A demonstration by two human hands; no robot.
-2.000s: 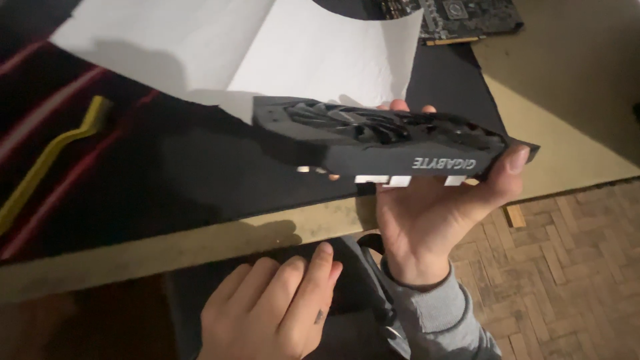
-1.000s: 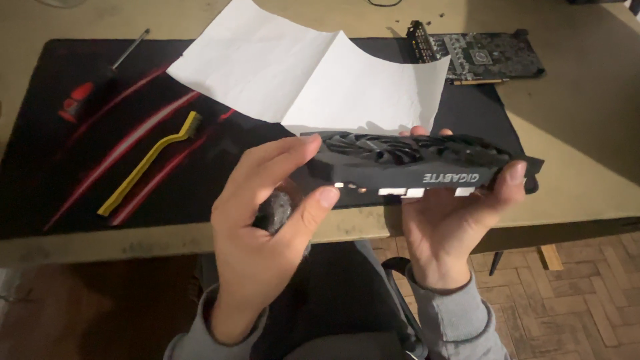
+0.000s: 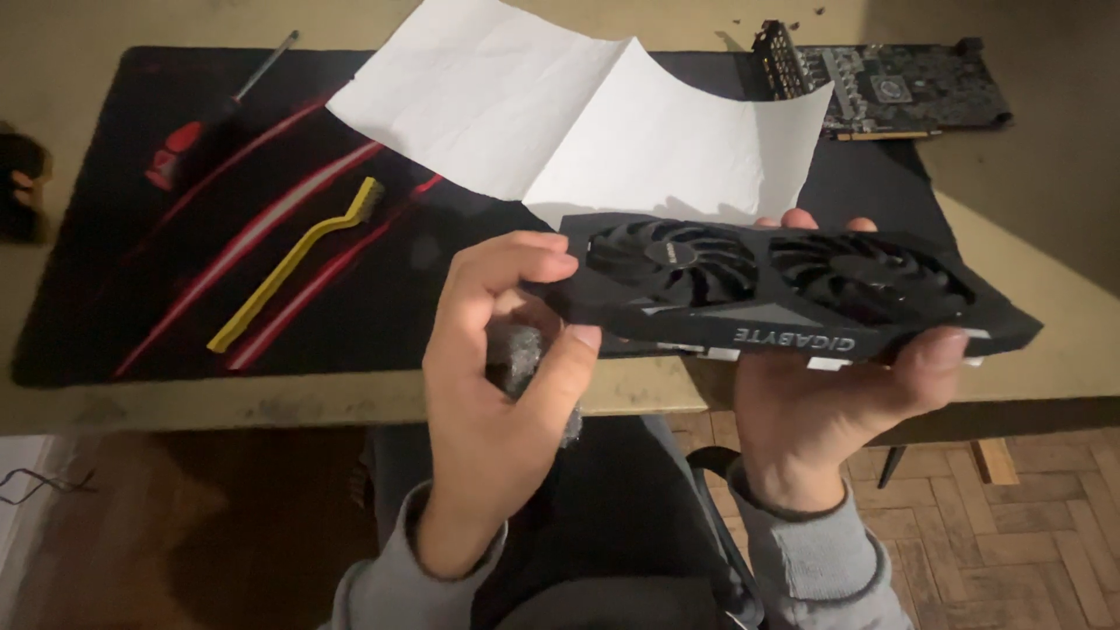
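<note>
A black Gigabyte graphics card cooler shroud with two fans is held up over the table's front edge, tilted so that its fans and long side show. My right hand grips its right part from below, thumb on the near side and fingertips behind the far edge. My left hand holds the left end between fingers and thumb. A crumpled grey, shiny piece of material is within the left palm; what it is cannot be told. The underside of the shroud is hidden, apart from white tabs along its lower edge.
On a black desk mat with red streaks lie a yellow-handled wire brush, a red and black screwdriver and a creased white paper sheet. A bare graphics card circuit board rests at the back right. A dark object sits far left.
My left hand has come up from below the table edge and taken hold of the shroud's left end. The shroud has been tilted so that its fans show more. The view has shifted.
</note>
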